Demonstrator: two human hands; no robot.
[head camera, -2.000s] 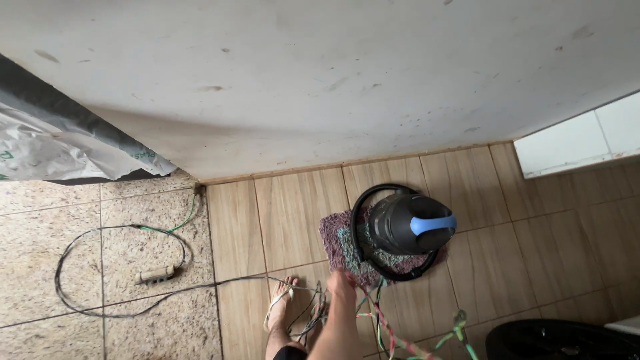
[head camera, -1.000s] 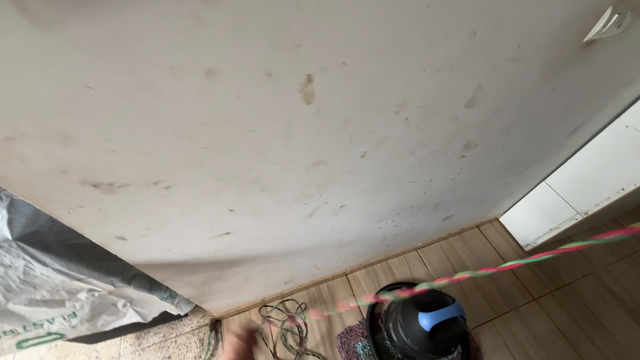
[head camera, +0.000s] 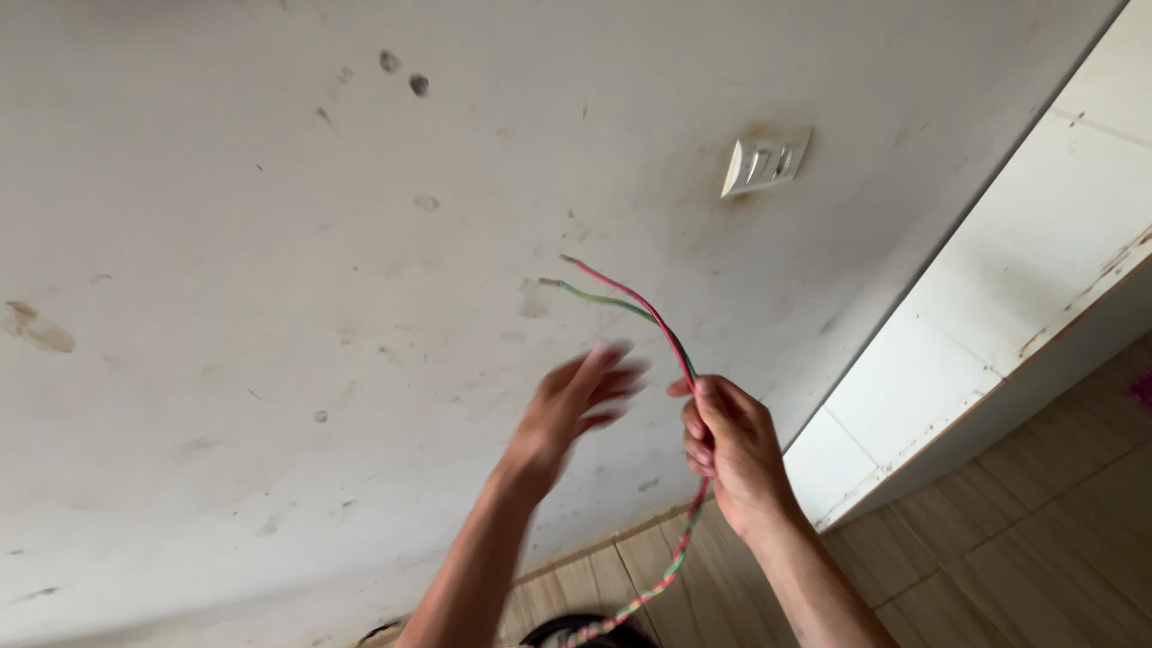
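A twisted pair of red and green electrical wires (head camera: 670, 569) rises from the bottom of the view into my right hand (head camera: 733, 436), whose fingers are closed around it. Past the fingers the two wires part, and their stripped ends point up and left in front of the wall. My left hand (head camera: 585, 396), blurred, is just left of the wires with its fingers apart and nothing in it. Above and to the right, a white wall switch plate (head camera: 767, 164) is set in the wall, with brownish stains around it.
The stained white wall (head camera: 270, 315) fills most of the view. On the right stands a low white-tiled ledge (head camera: 936, 360). Wood-look floor tiles (head camera: 1008, 531) run below it. A black round part of an appliance (head camera: 589, 630) shows at the bottom edge.
The view has swung up from the floor to the wall and switch plate. The wire ends have come into sight, gripped in my right hand, and my left hand is raised beside them.
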